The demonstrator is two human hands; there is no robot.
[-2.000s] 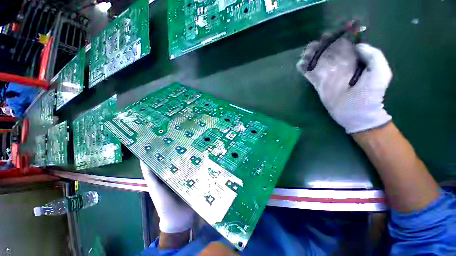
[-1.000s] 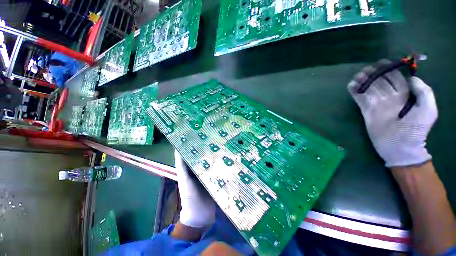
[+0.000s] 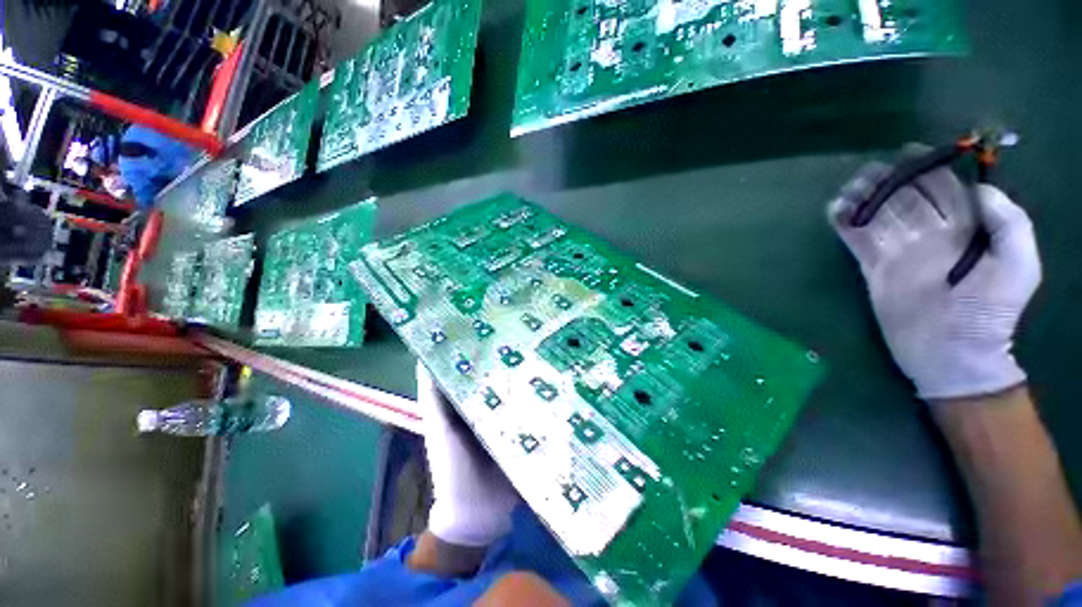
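Note:
A large green circuit board point(image 3: 593, 356) is held tilted above the belt's near edge, its face with silvery pads and traces turned up. My left hand point(image 3: 465, 468), in a white knit glove, holds it from beneath at its lower left edge; the fingers are hidden under the board. My right hand point(image 3: 949, 267), also gloved, is to the right of the board, palm up, apart from it. It holds side cutters point(image 3: 980, 147) with dark handles and an orange band; the jaws point up and right.
More circuit boards lie on the dark green belt point(image 3: 712, 196), at the top point(image 3: 736, 48) and left point(image 3: 314, 279). The belt has a white-and-red edge point(image 3: 842, 545). A clear bottle point(image 3: 214, 416) lies below it. A person in blue point(image 3: 154, 160) is at the far left.
Since two seconds ago, the view has shifted, so the boards, bottle and both hands appear further right. The hands' holds on the board and cutters are unchanged. Little differs from one second ago.

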